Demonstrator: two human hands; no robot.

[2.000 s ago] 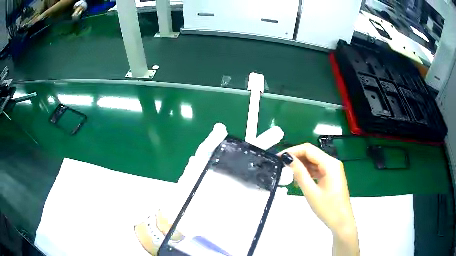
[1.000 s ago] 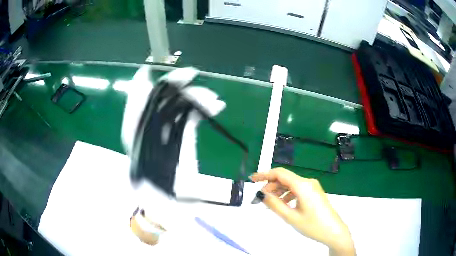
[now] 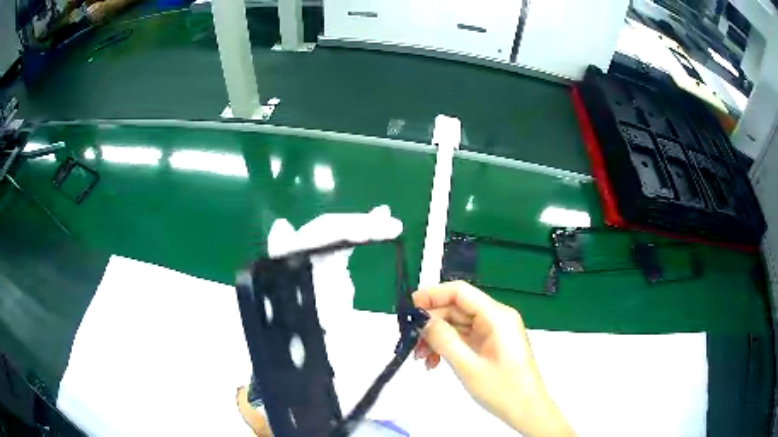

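Observation:
A black phone middle frame [image 3: 294,341] is held tilted above the white work sheet [image 3: 162,341], its solid plate to the left and its open window to the right. My left hand [image 3: 333,239], in a white glove, holds it from behind; the palm is partly hidden by the frame. My right hand [image 3: 482,341], bare with dark nails, pinches the frame's narrow right end between thumb and fingers. A blue pen-like tool [image 3: 391,427] lies on the sheet, mostly hidden behind the frame.
Several frames [image 3: 503,263] lie on the green belt [image 3: 205,201] right of the white guide bar [image 3: 438,201]; another [image 3: 77,181] lies far left. Black trays [image 3: 665,154] with a red edge stand at right. A person's arm [image 3: 107,10] shows at top left.
The held frame has been turned, its solid plate now to the left and lower. My right hand now grips its narrow end. The view has shifted, and the blue tool is more covered.

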